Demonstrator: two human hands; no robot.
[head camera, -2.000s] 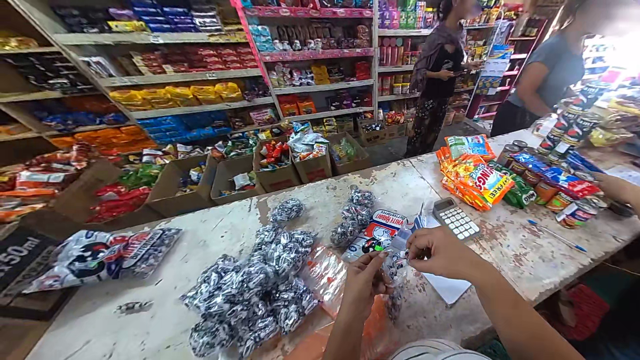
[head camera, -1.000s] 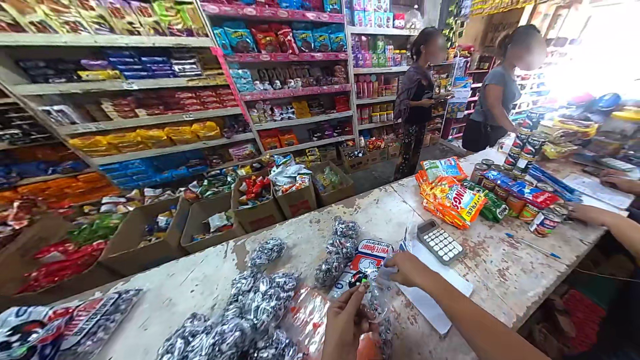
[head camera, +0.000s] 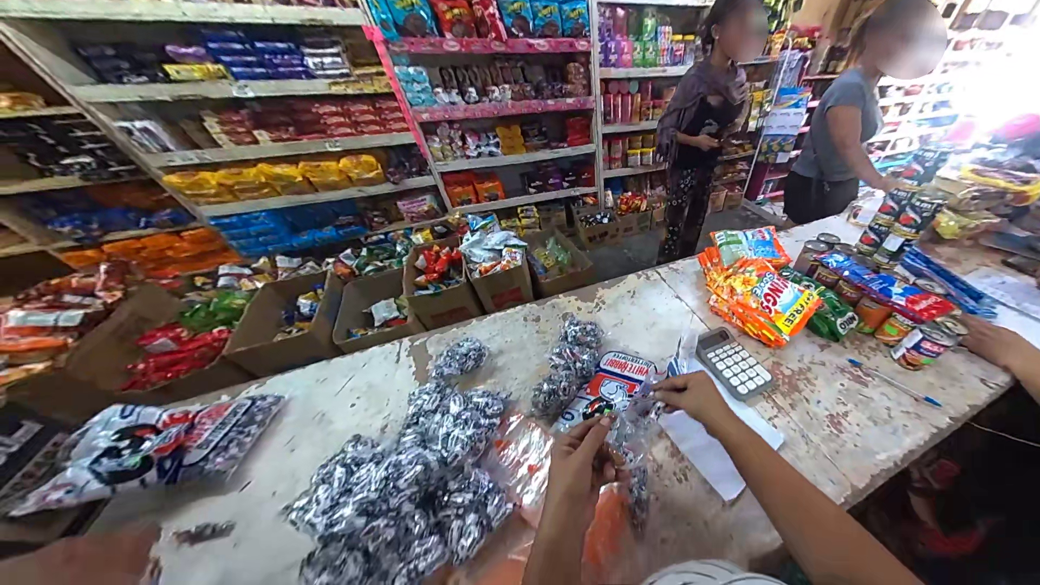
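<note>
Both hands are over the counter at a small clear plastic bag (head camera: 630, 435). My left hand (head camera: 581, 459) pinches its left side between thumb and fingertips, and my right hand (head camera: 691, 398) pinches its upper right edge. Just behind them a White Rabbit candy bag (head camera: 613, 382) lies flat, beside bundles of wrapped candies in clear bags (head camera: 569, 366). To the left is a large heap of similar bagged candies (head camera: 422, 479). Clear and orange plastic bags (head camera: 520, 455) lie by my left wrist. What the small bag holds is hard to make out.
A calculator (head camera: 734, 363) and white paper (head camera: 719, 451) lie right of my hands. Beyond are orange packets (head camera: 760, 301), cans (head camera: 926, 345) and a pen (head camera: 894, 382). Another person's hand (head camera: 999, 341) rests near the cans. Cardboard boxes (head camera: 447, 309) line the far edge; two people stand behind.
My right hand has moved from beside the calculator and paper back to the small plastic bag near my left hand. The person in grey has a hand at the stacked cans.
</note>
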